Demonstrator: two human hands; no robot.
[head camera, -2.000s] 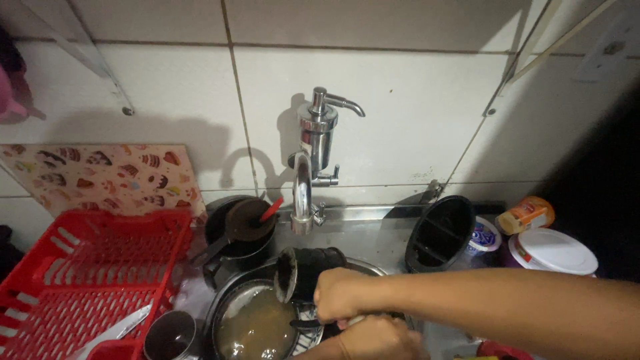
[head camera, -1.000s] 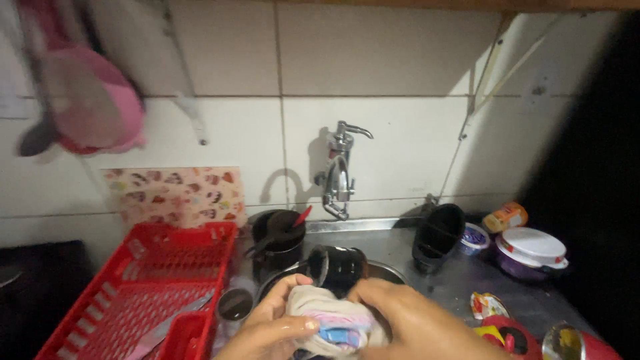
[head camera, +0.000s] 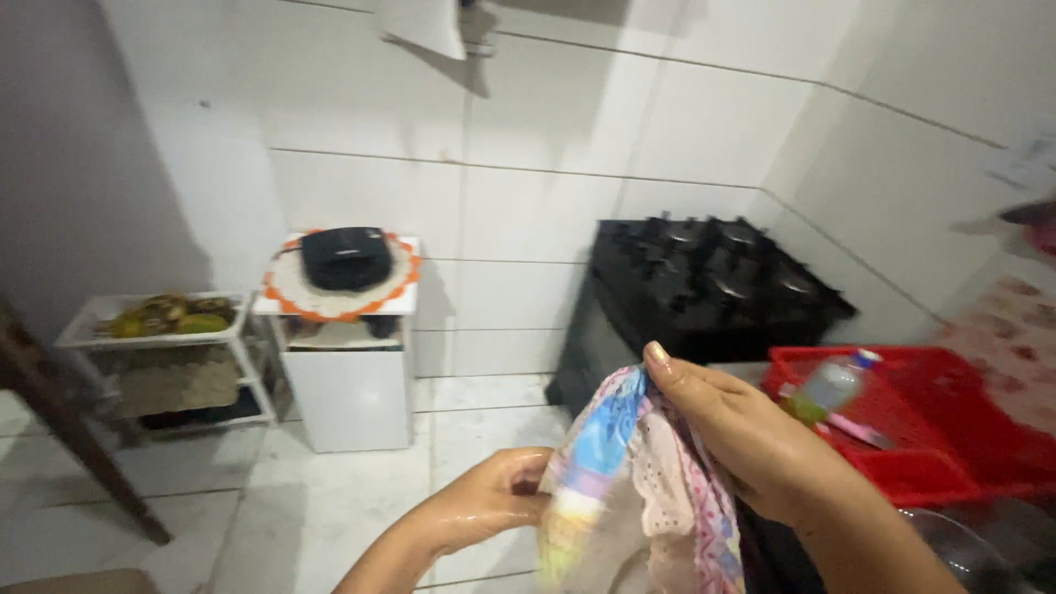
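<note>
A colourful patterned cloth with an eyelet-lace trim (head camera: 660, 487) hangs between my hands at the lower middle of the head view. My left hand (head camera: 487, 499) grips its left edge, with the fingertips hidden behind the fabric. My right hand (head camera: 734, 412) pinches the top of the cloth between thumb and fingers, its thumb pointing up. Both hands look wet. Just right of my right hand is the red plastic dish rack (head camera: 916, 478), holding a clear bottle with a blue cap (head camera: 837, 384) and a pink-handled utensil (head camera: 858, 431).
A black gas stove (head camera: 718, 280) stands behind the cloth against the tiled wall. Farther left, a white cabinet (head camera: 355, 400) carries a black appliance (head camera: 346, 257) on an orange-edged doily. Beside it is a white rack (head camera: 165, 338) with fruit. A dark wooden leg (head camera: 91, 454) slants at far left.
The view has swung left from the sink to the stove and cabinet. The cloth, bunched between both hands one second ago, now hangs more spread out.
</note>
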